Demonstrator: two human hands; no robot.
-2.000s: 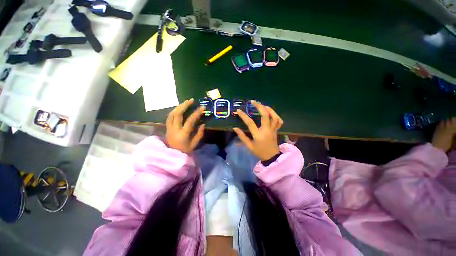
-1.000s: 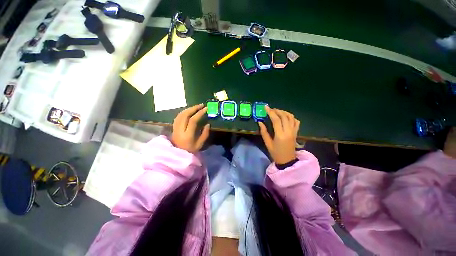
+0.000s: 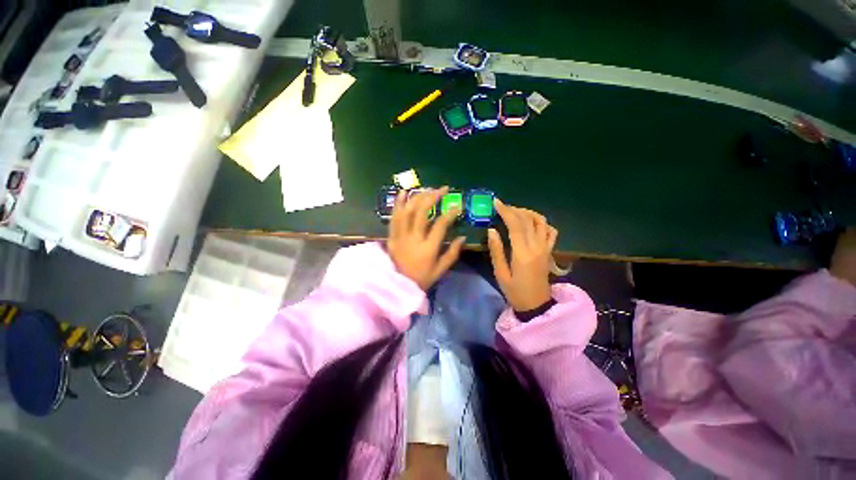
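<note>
Several smartwatch heads lie in a row near the bench's front edge. The rightmost, blue-rimmed watch (image 3: 481, 206) and the dark-rimmed watch (image 3: 452, 203) beside it show green screens. The leftmost watch (image 3: 386, 202) has a darker screen. My left hand (image 3: 420, 236) is open over the left part of the row, fingertips on or just above the watches. It mostly hides the pale-rimmed second watch. My right hand (image 3: 526, 253) is open, with its index fingertip at the right side of the blue-rimmed watch.
Three watch heads (image 3: 483, 112) and a yellow pen (image 3: 416, 108) lie farther back. Yellow paper (image 3: 258, 136) and a white sheet (image 3: 311, 173) lie left. A blister tray (image 3: 113, 178) holds watches. One watch (image 3: 471, 57) is on the rail. A neighbour's pink sleeve (image 3: 788, 328) is at right.
My left hand has moved right, from the row's left end onto the watches. Green screens appeared after two seconds ago; the leftmost has since gone darker. My right hand stays by the right end.
</note>
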